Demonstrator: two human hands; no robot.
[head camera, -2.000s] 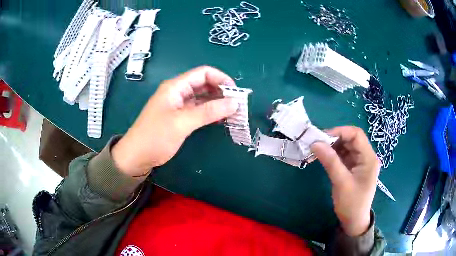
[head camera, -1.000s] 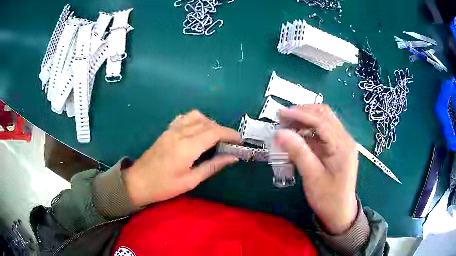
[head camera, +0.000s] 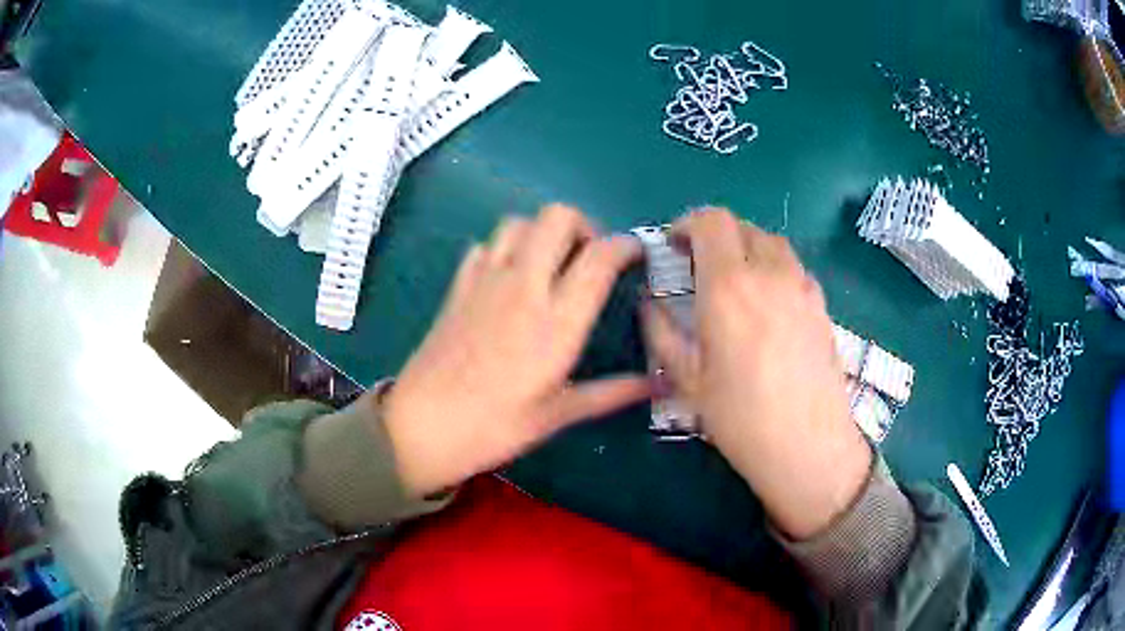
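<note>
My left hand (head camera: 518, 339) and my right hand (head camera: 771, 370) are at the middle of the view, both blurred. Between them stands a small stack of short white strap pieces (head camera: 672, 265) with metal ends. The fingers of my right hand close round this stack and partly hide it. My left thumb and fingertips touch its left side, with the hand's fingers apart; whether they grip it cannot be told. More short white strap pieces (head camera: 878, 370) lie just right of my right hand, partly hidden by it.
A pile of long holed straps (head camera: 358, 160) lies at the upper left. Wire loops (head camera: 716, 96) lie at the top middle, small dark parts (head camera: 940, 120) at the upper right. A ridged strap stack (head camera: 938, 240), tangled loops (head camera: 1026, 394) and pale tweezers (head camera: 978, 514) are at the right.
Both hands have come together around the short straps, which are now stacked between them. The two buckled straps beside the left pile are no longer seen there. The view has shifted left.
</note>
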